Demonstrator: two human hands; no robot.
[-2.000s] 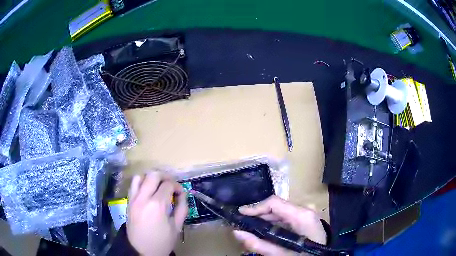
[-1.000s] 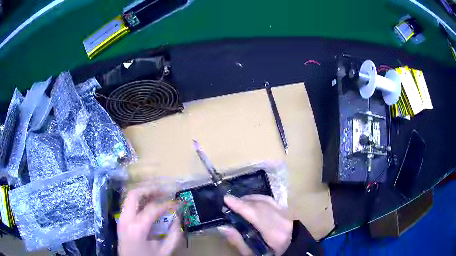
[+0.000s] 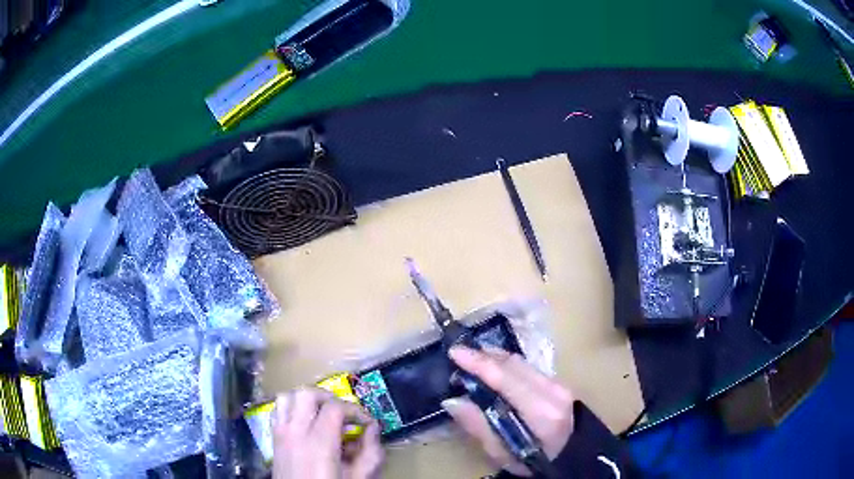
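Observation:
A black housing (image 3: 426, 374) lies on bubble wrap on the tan cardboard sheet (image 3: 375, 281), with a green circuit board (image 3: 379, 400) at its left end. My left hand (image 3: 328, 438) holds a silver-white battery pack with yellow edges (image 3: 260, 430) just left of the board; the fingers hide part of it. My right hand (image 3: 510, 402) holds the soldering iron (image 3: 448, 323) over the housing. Its tip points up and left above the cardboard, away from the board.
Bubble wrap bags (image 3: 131, 309) are piled at the left. A fan with a wire grille (image 3: 281, 208) stands behind the cardboard. A slim dark stick (image 3: 522, 220) lies on the cardboard. A solder feeder (image 3: 674, 253) with a white spool (image 3: 698, 138) is at right. A green belt (image 3: 487, 37) carries units.
The iron tip has left the circuit board and now points up over the cardboard. The left hand has shifted down with the battery. The unit on the belt has moved right.

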